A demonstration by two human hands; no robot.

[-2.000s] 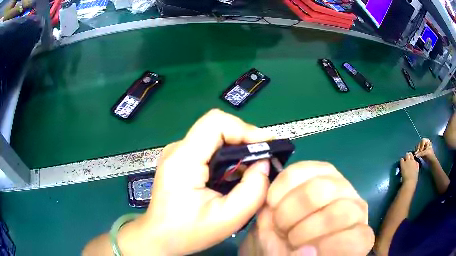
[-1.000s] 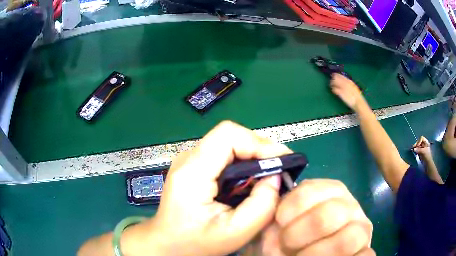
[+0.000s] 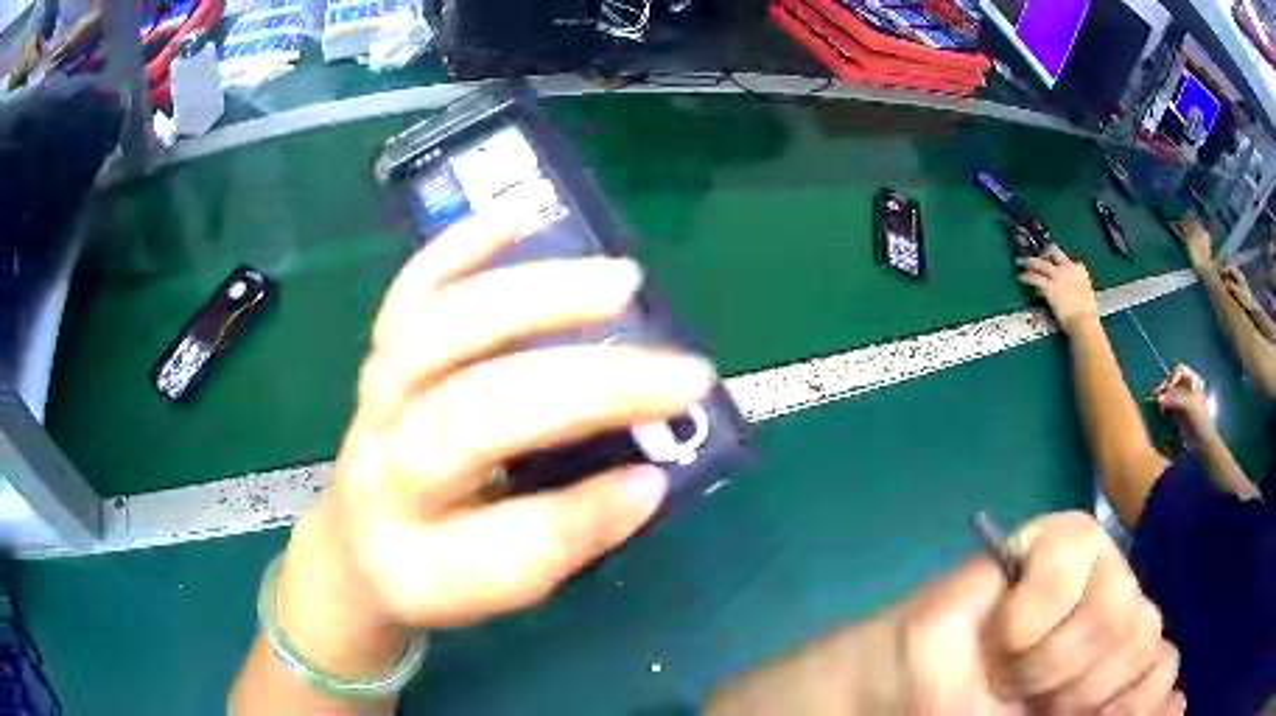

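My left hand [image 3: 490, 448] is shut on a black phone housing [image 3: 574, 238] and holds it up over the rail, tilted. Its back side shows, with a white-rimmed oval camera opening at the lower right end and a battery bay with white labels at the upper left end. The picture is blurred there. My right hand [image 3: 1078, 616] is a fist at the lower right, apart from the housing. It is shut on a small tool [image 3: 996, 546] whose dark grey tip sticks out towards the upper left.
A whitish rail [image 3: 868, 360] runs between the near bench and the green conveyor. Open black handsets lie on the conveyor at left [image 3: 213, 333] and right [image 3: 900, 232]. A co-worker's hand [image 3: 1064, 287] touches a dark unit at right. Red trays [image 3: 882, 53] stand beyond.
My left hand has lifted the housing up and left and turned it to its back side. My right hand has moved right, away from it, with the tool. Handsets on the conveyor have shifted left.
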